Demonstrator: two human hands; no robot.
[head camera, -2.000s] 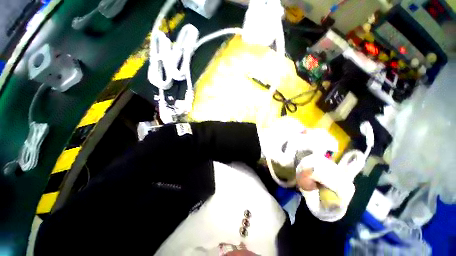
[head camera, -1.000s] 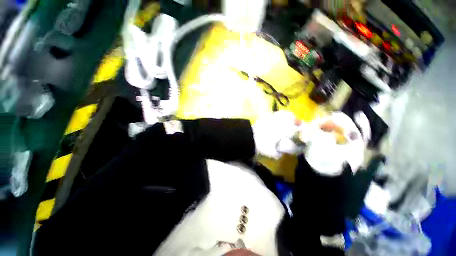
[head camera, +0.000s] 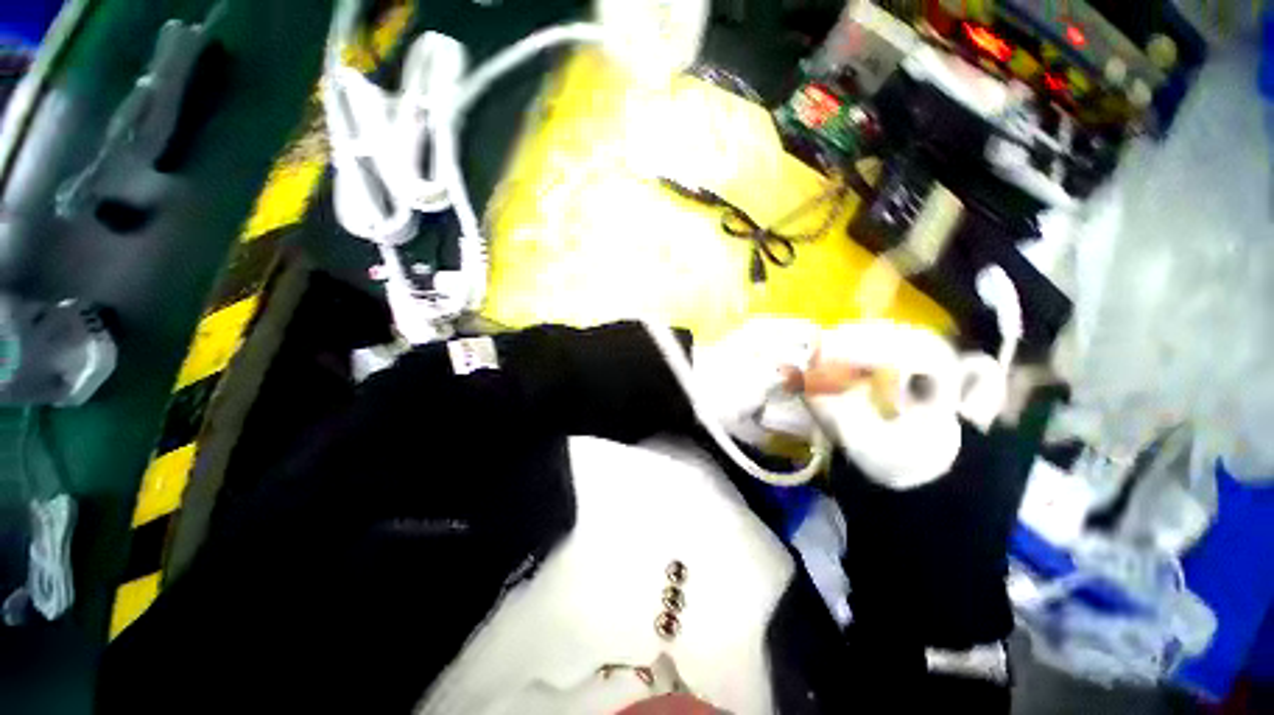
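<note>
My left hand (head camera: 756, 370), in a white glove, and my right hand (head camera: 894, 433), in a white glove with some bare fingertips, are close together over the lower right of the yellow mat (head camera: 573, 224). Between them they hold a white socket block (head camera: 915, 366); glare blends it with the gloves, so its outline is unclear. A white cord (head camera: 727, 444) loops from the left sleeve down under the hands, and another white loop stands out to their right. A thin black lead (head camera: 759, 240) tied in a bow lies on the mat above the hands.
A white fixed socket (head camera: 651, 35) with looped thick cord (head camera: 433, 126) is at the mat's top left. A green circuit board (head camera: 824, 112) with red lights is above. White blocks lie on the belt (head camera: 126, 279) at left. Plastic bags (head camera: 1174, 266) and a blue bin (head camera: 1236, 573) are right.
The right hand has turned over and its dark sleeve now shows below it. The hands have come closer together. The view has shifted, and the blocks on the belt have moved down the picture.
</note>
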